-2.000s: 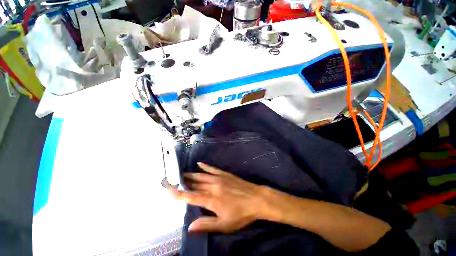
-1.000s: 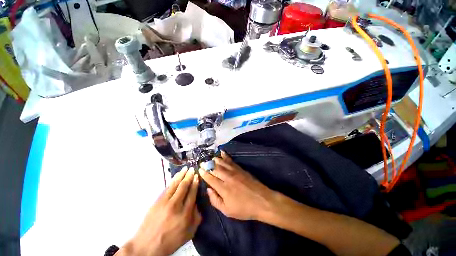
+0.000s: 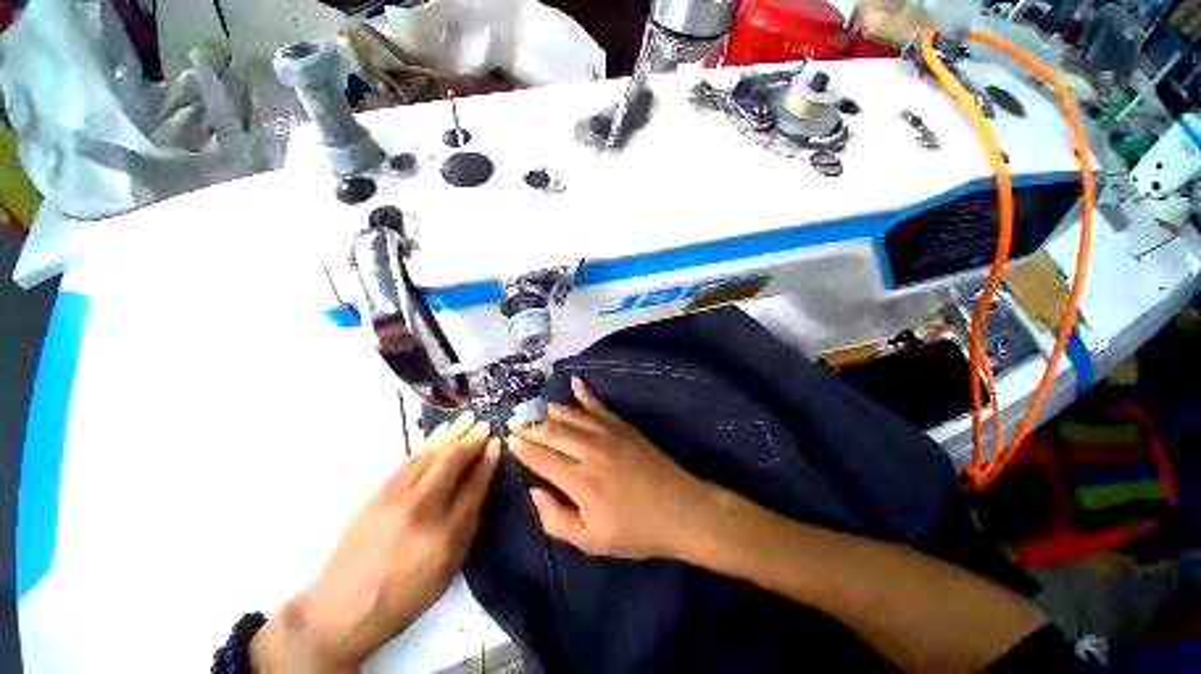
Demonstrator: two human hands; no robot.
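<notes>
A dark navy denim garment [image 3: 685,448] with pale stitch lines lies under the head of a white sewing machine [image 3: 632,198] and drapes over the table's front edge. My left hand [image 3: 402,527] lies flat at the garment's left edge, its fingertips just before the presser foot area. My right hand [image 3: 613,481] lies flat on the denim, its fingertips close beside the left ones, right of the foot. Both press the cloth down without grasping it. The needle and presser foot are mostly hidden by the fingertips and machine parts.
An orange cord [image 3: 1008,250] hangs over the machine's right end beside the black control panel [image 3: 975,231]. A black smartphone [image 3: 909,388] lies right of the garment. A white bag [image 3: 145,132], a red container [image 3: 790,29] and a metal flask [image 3: 694,19] stand behind.
Since two seconds ago my left hand has come in beside my right hand, which has moved up to the presser foot. Over the last second both hands have barely moved on the cloth; the view has shifted.
</notes>
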